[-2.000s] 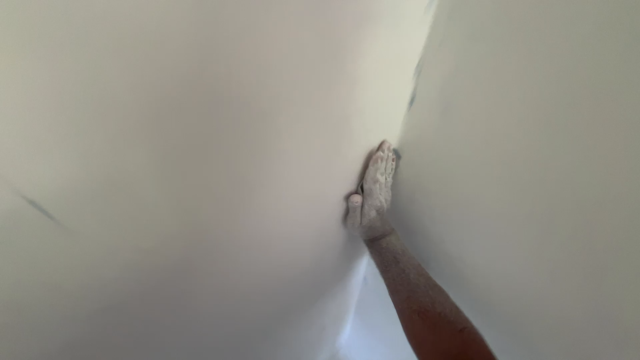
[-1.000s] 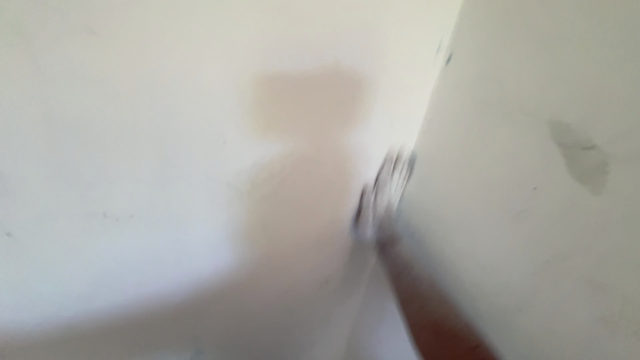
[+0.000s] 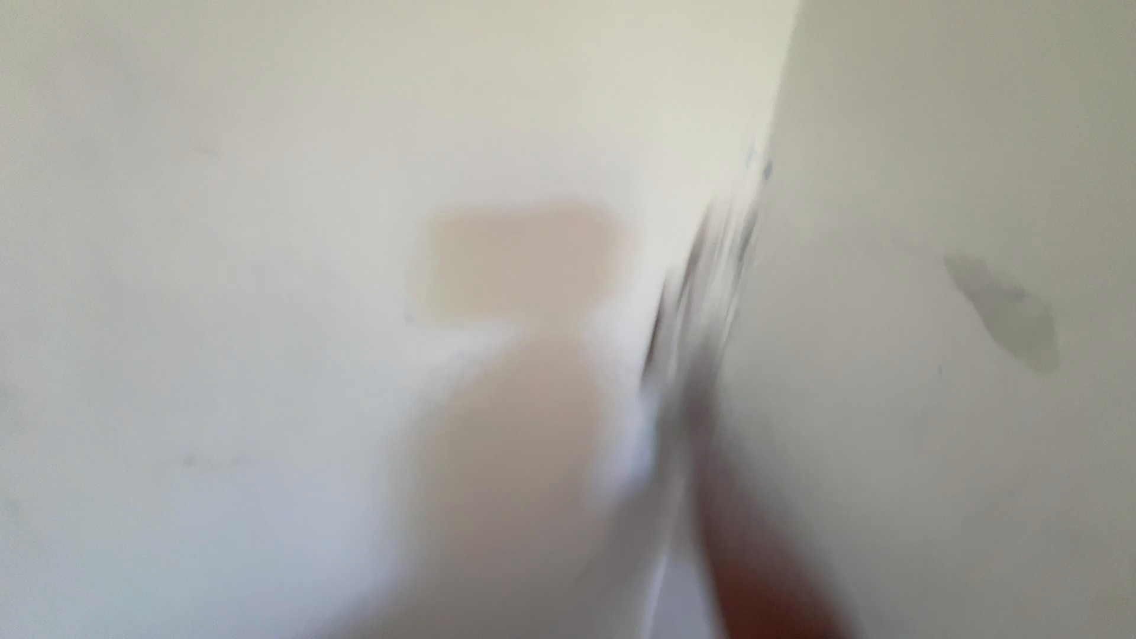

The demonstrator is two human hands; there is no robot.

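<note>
My right hand (image 3: 706,293) is strongly blurred against the pale wall (image 3: 293,266), right beside the inner corner where a second wall (image 3: 923,461) meets it. Its fingers point up along the corner, and the forearm comes in from the bottom edge. The hand looks whitish. Dark streaks show along its left side and near the fingertips; whether they are shadow or something thin under the palm cannot be told. My left hand is out of view.
A soft-edged shadow (image 3: 524,266) falls on the left wall beside the hand. On the right wall is a grey irregular patch (image 3: 1007,315). A small dark mark (image 3: 769,169) lies close to the corner line, above the hand.
The view has shifted since two seconds ago, bringing the shadow and grey patch into sight. My right hand stays by the corner, sharper in the oldest frame and blurred in the later ones.
</note>
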